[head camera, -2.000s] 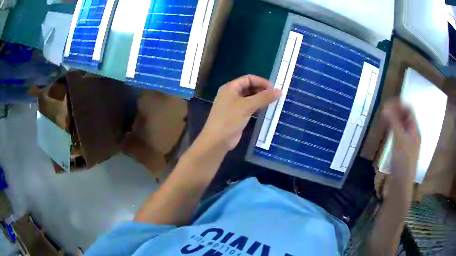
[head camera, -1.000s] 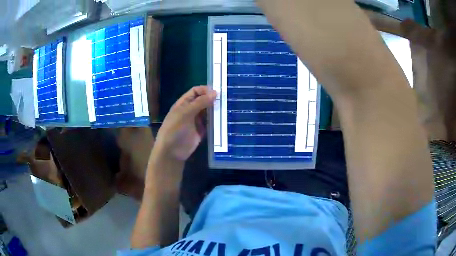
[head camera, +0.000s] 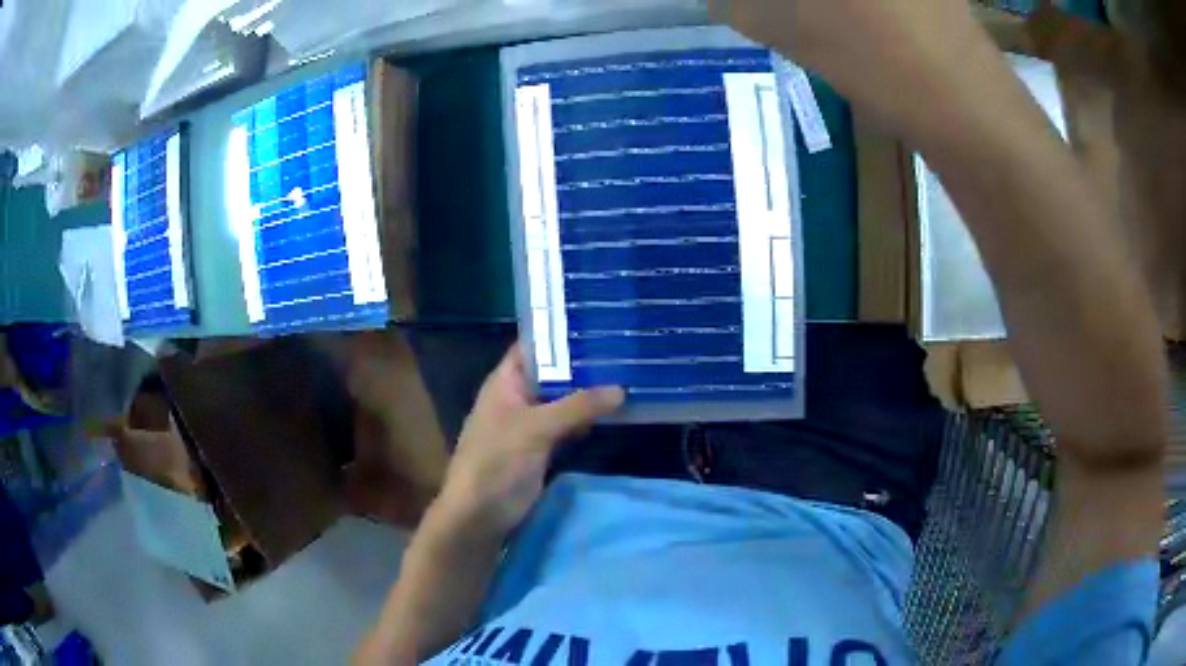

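The dark blue cell circuit (head camera: 650, 234) lies on a larger grey-clear glass sheet (head camera: 791, 398) in front of me, its near end overhanging the bench edge. A white strip runs down each long side. My left hand (head camera: 520, 423) grips the near left corner, thumb on top and fingers at or under the edge. My right forearm reaches up across the right side; my right hand is cut off at the top edge, so what it holds cannot be seen.
More cell strings (head camera: 310, 202) lie at left on a greenish board. A glass stack (head camera: 962, 254) sits on brown cardboard at right. White sheets (head camera: 104, 52) line the back left. A wire rack (head camera: 982, 520) stands lower right, an open cardboard box (head camera: 260, 442) lower left.
My left hand has moved from the panel's left side to its near corner and now grips it. The panel is slightly tilted. A small pale strip now shows beside its upper right side.
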